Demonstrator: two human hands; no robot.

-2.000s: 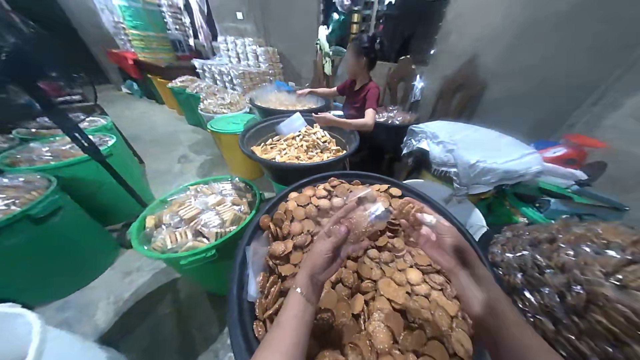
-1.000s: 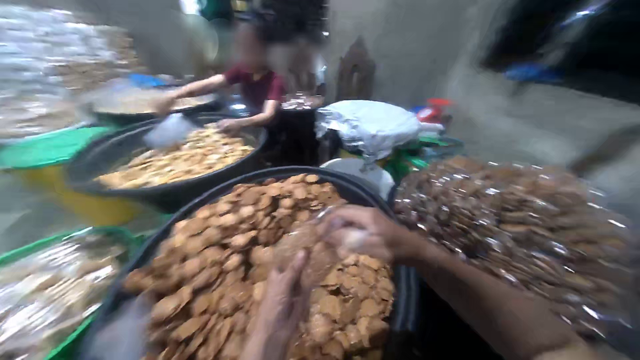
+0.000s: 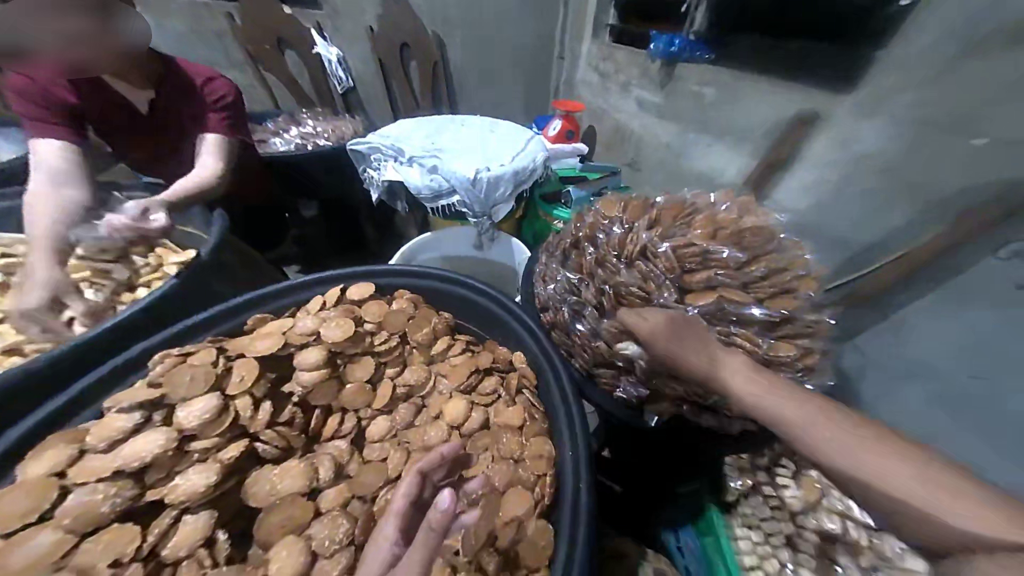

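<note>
My left hand [image 3: 428,512] is over the loose round brown biscuits [image 3: 352,400] that fill a large black tub [image 3: 578,448]; its fingers are apart and nothing is in them. To the right, my right hand [image 3: 668,340] touches the heap of clear plastic bags of brown biscuits [image 3: 720,256] piled in a second round container. The fingertips are partly hidden among the bags, so whether they grip one cannot be told.
At the left a person in a maroon shirt [image 3: 184,104] works over a dark tub of pale pieces [image 3: 120,276]. Behind are a white bucket [image 3: 472,260], a cloth-covered container [image 3: 456,156] and a red scale [image 3: 565,124]. More bagged snacks [image 3: 800,520] lie at lower right.
My right hand has moved right, from over the loose biscuits to the bagged heap. My left hand, near a clear bag earlier, is now empty. The view has swung right.
</note>
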